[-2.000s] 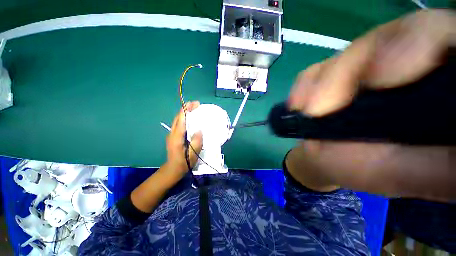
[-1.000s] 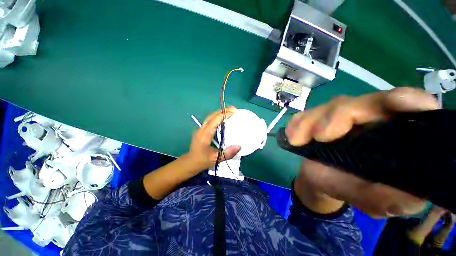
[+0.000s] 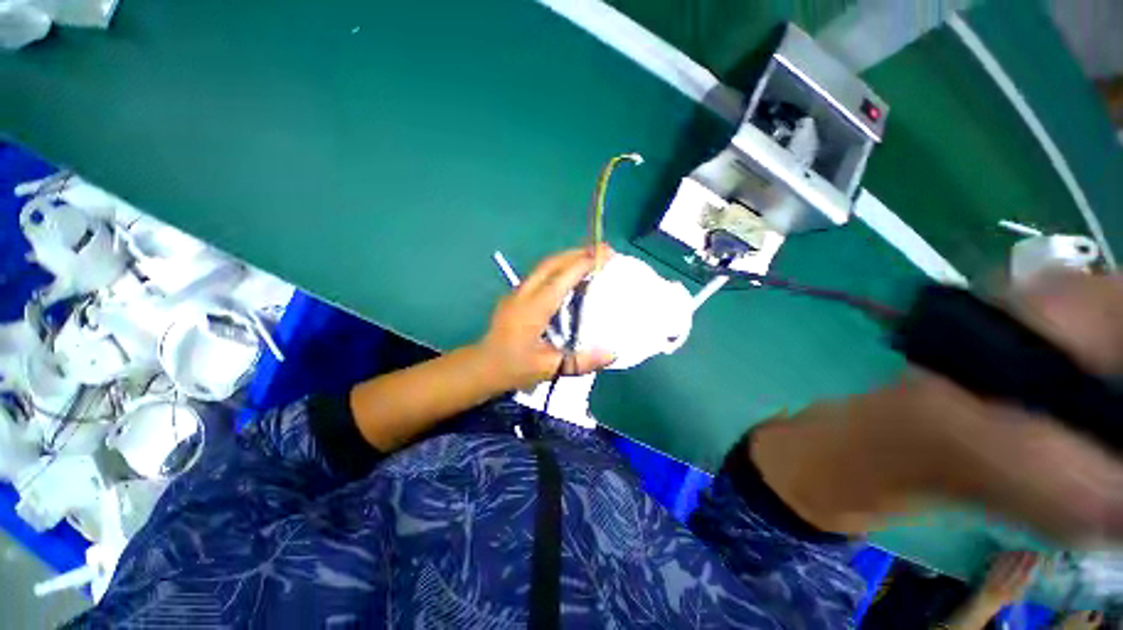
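My left hand (image 3: 542, 322) holds a white camera body (image 3: 634, 314) with its bracket foot (image 3: 564, 396) at the bench's front edge. White antennas stick out on both sides of the body. A thin yellow-red wire bundle (image 3: 602, 203) rises from it, and a dark cable runs down past my fingers. My right hand (image 3: 1047, 418), blurred and partly cut off by the right edge, grips a black electric screwdriver (image 3: 985, 345). Its long thin bit points left, with the tip at the front of the grey screw feeder (image 3: 727, 234). Whether a screw is on the tip cannot be seen.
A blue tote (image 3: 293, 351) at the left is heaped with white camera parts (image 3: 209, 351). White parts (image 3: 62, 15) lie at the far left. A white assembly (image 3: 1053, 252) stands beyond the feeder at the right. Another person's hand (image 3: 1004, 578) shows at the lower right.
The screwdriver has moved away from the camera body to the right, and its bit now reaches the feeder. The view has turned and shifted. My left hand still holds the body.
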